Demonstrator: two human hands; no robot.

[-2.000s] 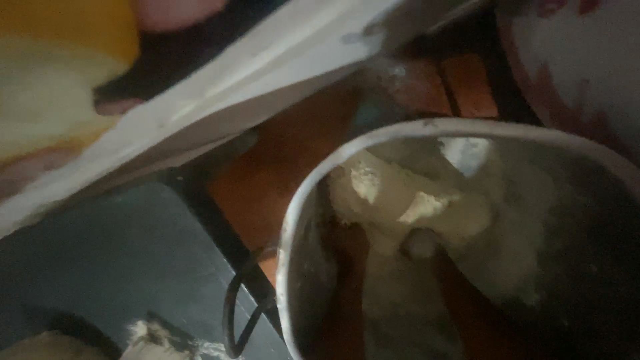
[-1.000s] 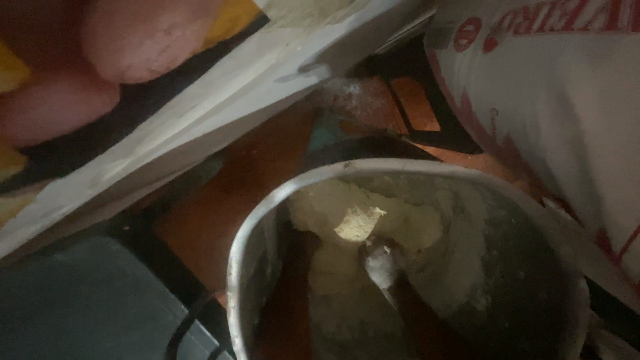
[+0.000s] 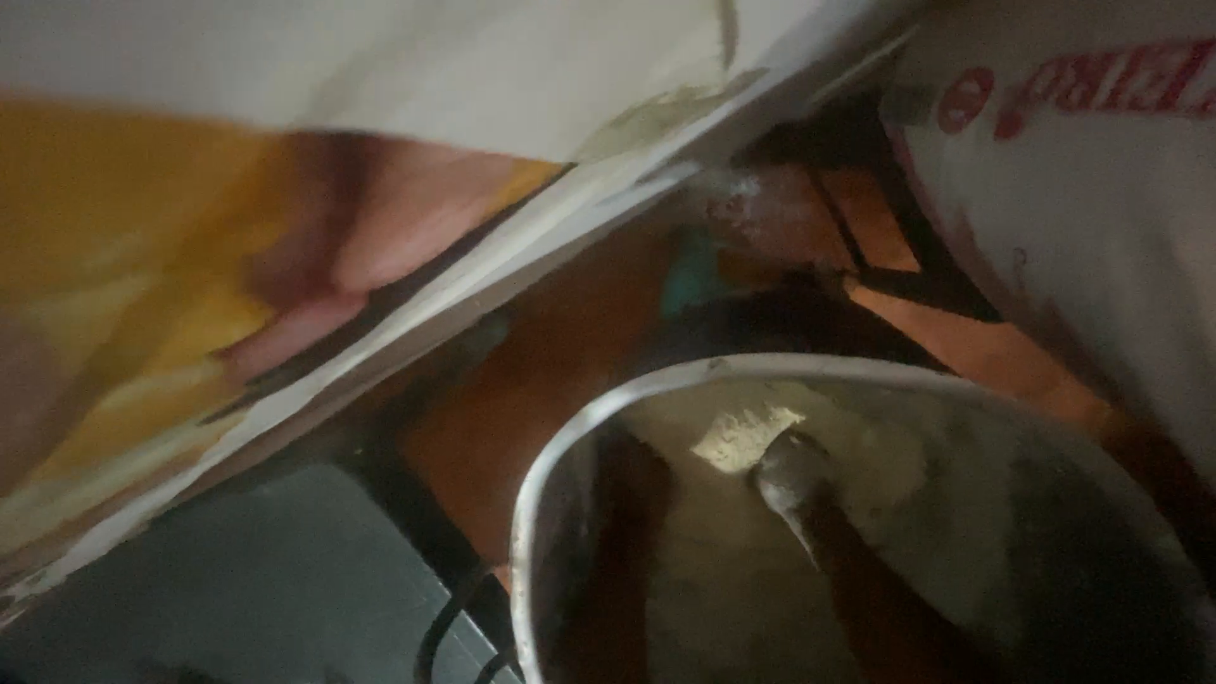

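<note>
A deep round tub with a pale rim (image 3: pixel 560 446) fills the lower right, and a mass of pale dough (image 3: pixel 874 456) lies inside it. A bright patch of light falls on the dough. My right hand (image 3: pixel 793 470), coated in whitish dough or flour, is down in the tub against the dough beside that patch; its fingers are not distinct. My left forearm (image 3: pixel 617 570) reaches into the tub on the left side. My left hand is lost in shadow or dough, so its fingers cannot be made out.
A large printed bag or sheet (image 3: pixel 399 313) crosses the upper left, close to the view. A white sack with red lettering (image 3: pixel 1092 218) stands at the right. At the lower left is a dark grey flat surface (image 3: pixel 285 570), with a black cable (image 3: pixel 437 632) by the tub. Orange-brown flooring (image 3: pixel 532 418) shows between them.
The tub sits lower in the shifted view. Two bright patches on the dough two seconds ago are now one. My right hand shows more plainly beside the patch than it did two seconds ago.
</note>
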